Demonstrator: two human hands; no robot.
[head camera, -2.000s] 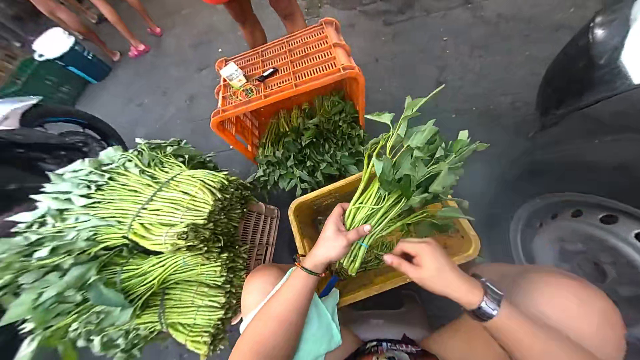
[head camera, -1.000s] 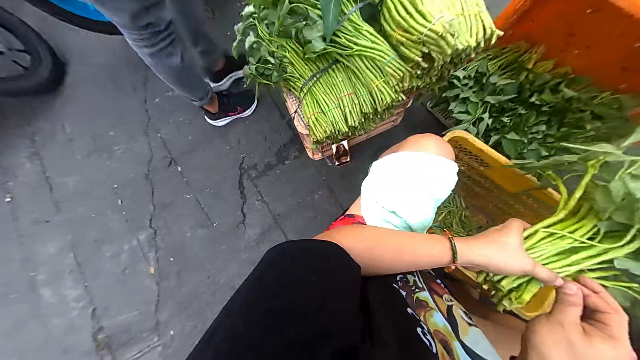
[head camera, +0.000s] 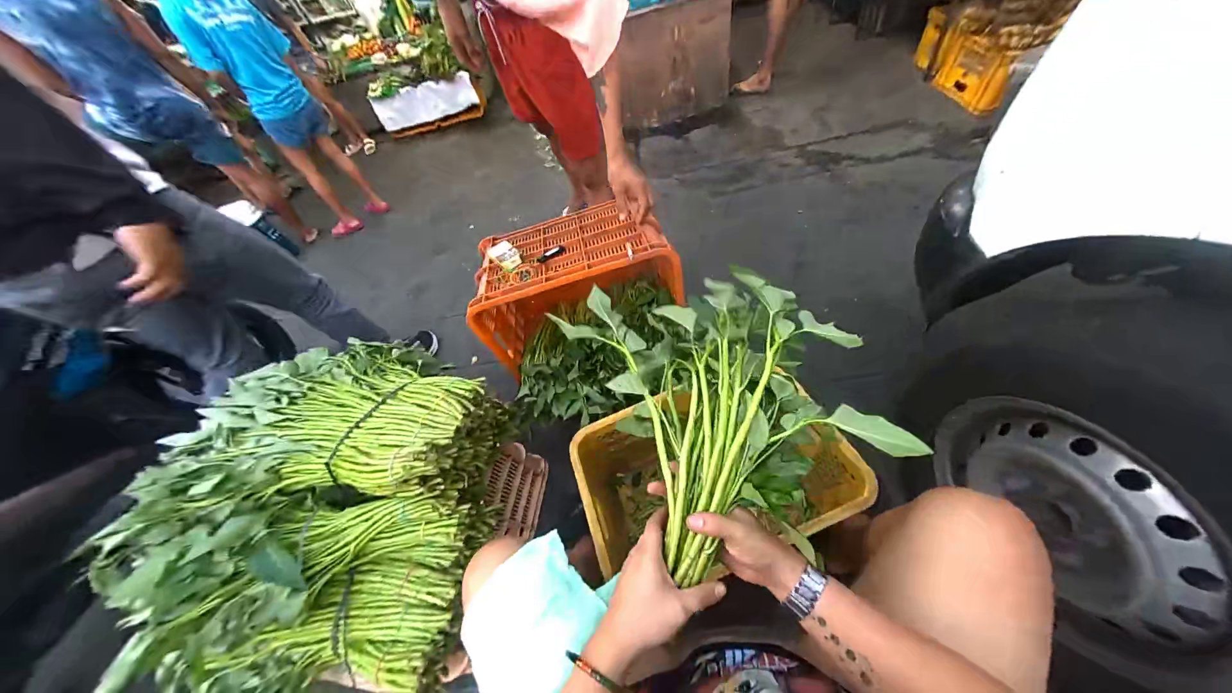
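Upright in my hands stands a bunch of leafy green vegetable stems (head camera: 707, 443), its leaves spread at the top. My left hand (head camera: 654, 582) wraps the lower stems from the left, and my right hand (head camera: 746, 549) grips them from the right with the thumb across the front. Below and behind the bunch is a yellow plastic crate (head camera: 602, 481) with loose greens inside. Large tied bundles of the same greens (head camera: 385, 433) are stacked at the left on a brown crate (head camera: 517, 491). More greens (head camera: 587, 356) lie in an orange crate (head camera: 577, 255) turned on its side.
A person in red shorts (head camera: 549, 87) stands behind the orange crate with a hand on it. Another person in grey trousers (head camera: 260, 269) is at the left. A vehicle wheel (head camera: 1088, 510) stands close on my right. A pale green cloth (head camera: 529, 616) lies over my left knee.
The view has swung back from the left to the crates. The bunch now stands more upright between my hands. A person's hand rests on the orange crate, where none showed two seconds ago.
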